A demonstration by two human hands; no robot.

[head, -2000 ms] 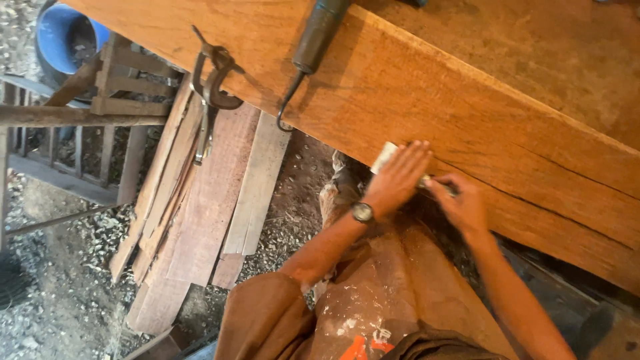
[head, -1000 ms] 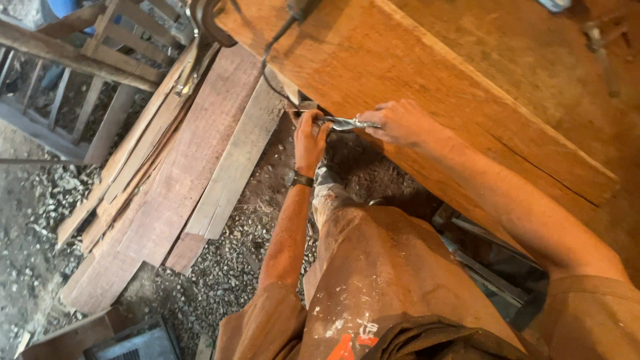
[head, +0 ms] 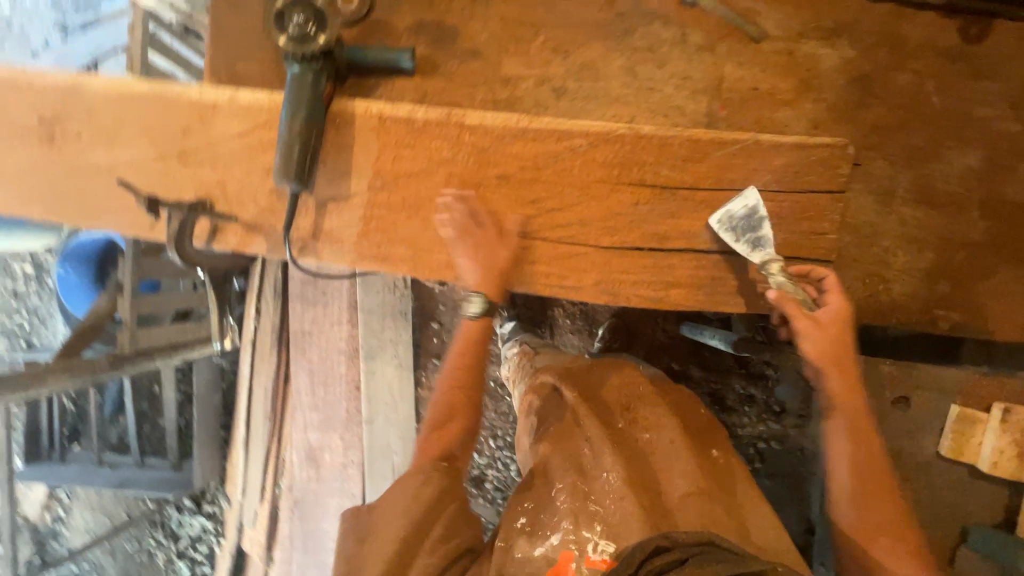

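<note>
My right hand [head: 812,308] grips the handle of a putty knife [head: 744,226], its whitish, stained blade held over the right part of a wooden plank [head: 576,212]. Two long dark cracks run through that end of the plank. My left hand [head: 478,240], blurred and with fingers spread, is over the plank's middle near its front edge and holds nothing; whether it touches the wood, I cannot tell. An angle grinder [head: 304,120] lies across the plank to the left, its cord dropping over the front edge. A C-clamp [head: 186,236] sits on that edge farther left.
Under the plank spreads a wooden workbench top [head: 600,72]. Long boards [head: 324,400] lie below at the left, beside a wooden slatted frame [head: 168,296] and a blue bucket [head: 90,272]. Wood blocks [head: 988,440] are at the lower right. Gravelly ground shows around my legs.
My hands, close together near the plank's front edge a second ago, are now apart. My right hand has moved right with the putty knife; my left is over the plank. The view has shifted strongly.
</note>
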